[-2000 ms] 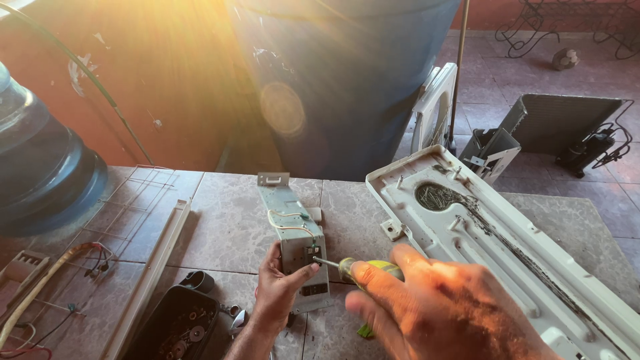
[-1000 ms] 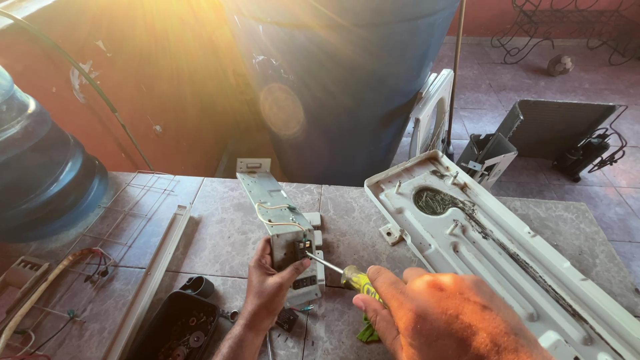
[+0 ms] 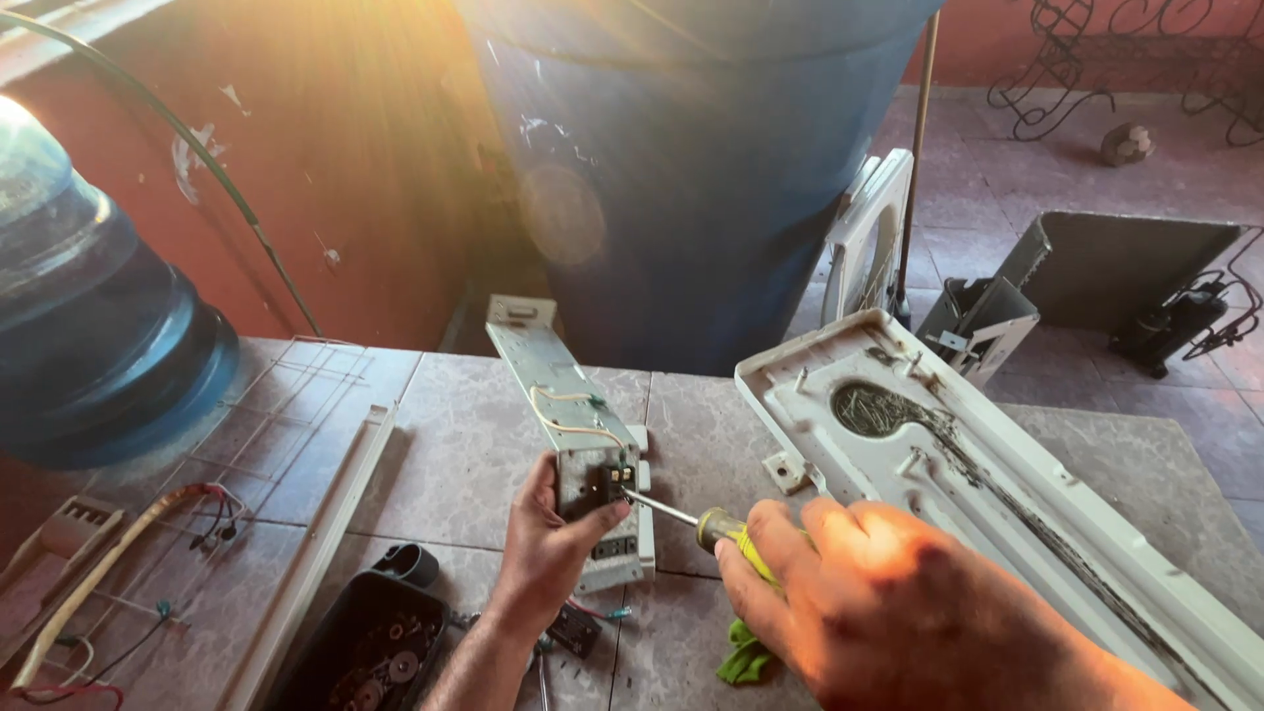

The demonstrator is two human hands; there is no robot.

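My left hand grips the lower end of a metal bracket, its thumb beside a black terminal block. Cream wires run along the bracket to the block. In my right hand is a screwdriver with a yellow-green handle; its tip touches the terminal block or lies just in front of it. Whether it sits in a screw cannot be told. Below the bracket lie a small black part with wires and, to the right, a green cloth or scrap.
A large white metal base pan lies at right. At left are a black box of small parts, a metal strip, a wire rack and a water jug. A blue barrel stands behind the tiled table.
Since the oldest frame, the bracket's upper end has swung left and more of its face shows. The screwdriver stays at the terminal block, in my right hand.
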